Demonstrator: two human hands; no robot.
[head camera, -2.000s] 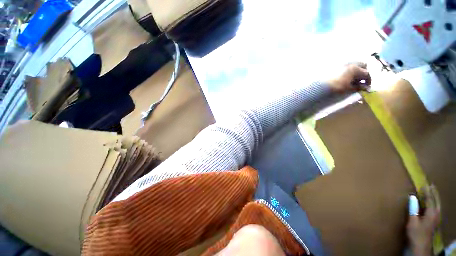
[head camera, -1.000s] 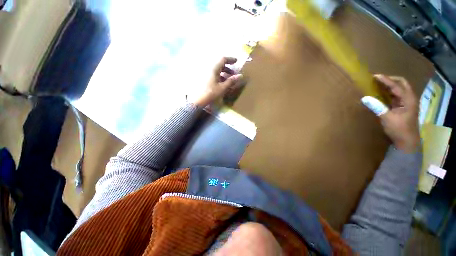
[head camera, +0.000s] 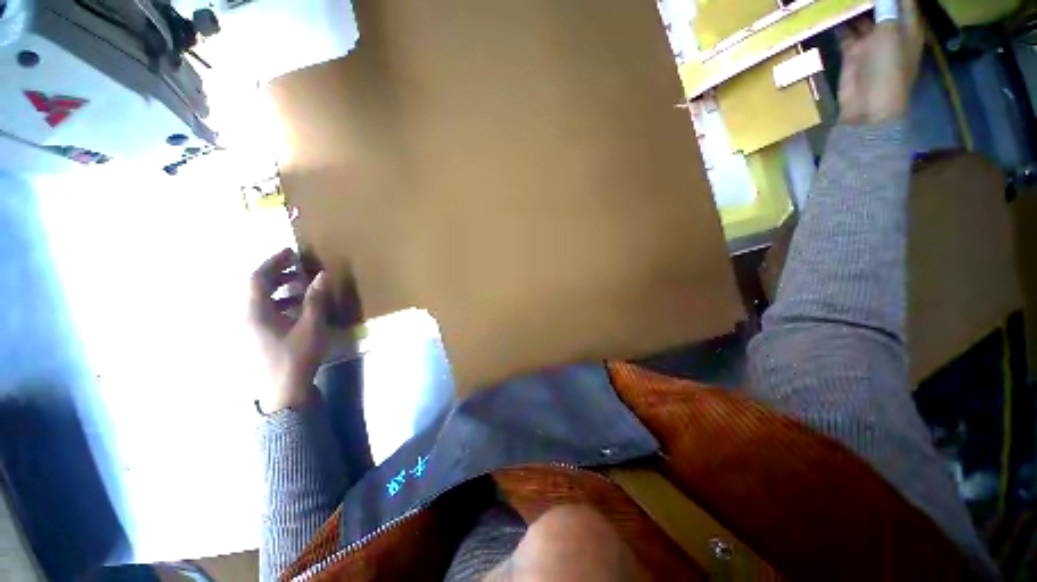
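Note:
A large brown cut panel (head camera: 500, 193) lies flat in front of me, its notched left side by the machine head. My left hand (head camera: 293, 324) is at the panel's lower left edge with fingers curled; whether they pinch the edge cannot be told. My right hand (head camera: 878, 71) is at the upper right, with a white cover on a finger, and holds the end of the yellow guide strip (head camera: 785, 40). The strip lies off the panel, beyond its right edge, above a yellow card block (head camera: 768, 111) with a pale tab.
The white sewing machine head (head camera: 102, 80) with a red mark is at the upper left. The bright white table (head camera: 148, 341) is at the left. Another brown panel (head camera: 961, 256) hangs or lies at the far right. Dark machine parts are at the upper right.
My right hand has carried the yellow strip off the panel to the right. The view has turned right. My left hand stays by the panel's left edge.

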